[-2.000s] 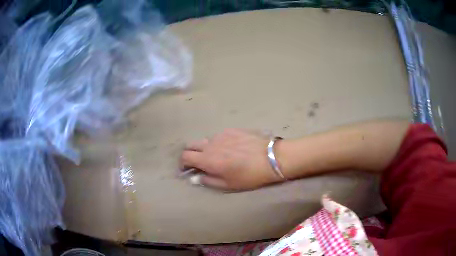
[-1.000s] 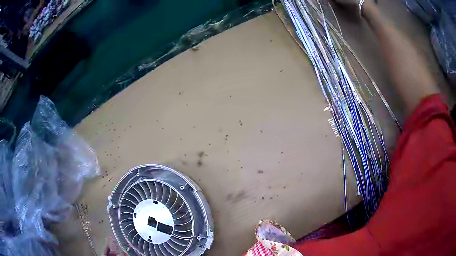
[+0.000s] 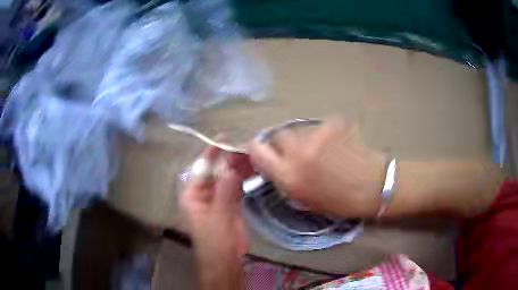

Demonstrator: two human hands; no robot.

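Note:
A round vented housing [image 3: 306,241] lies on the cardboard near the front edge, mostly covered by my right hand [image 3: 318,164]. A thin pale strip [image 3: 196,134] runs from the left across my left fingertips to my right thumb and finger. My left hand [image 3: 213,198] is beside the housing, with a white wrap on a finger, and pinches the strip. My right hand seems to grip the strip's other part over the rim. Both hands are motion-blurred, so the exact finger contact is hard to tell.
Crinkled clear plastic bags [image 3: 142,68] are heaped at the left and upper left. A bundle of strips [image 3: 496,113] lies at the far right. An open carton [image 3: 102,243] stands below the bench at the lower left. Green floor [image 3: 341,20] shows beyond the bench.
The view has swung left. My right hand has come from the strip bundle to the housing, and a strip now spans both hands. My left hand has come fully into view.

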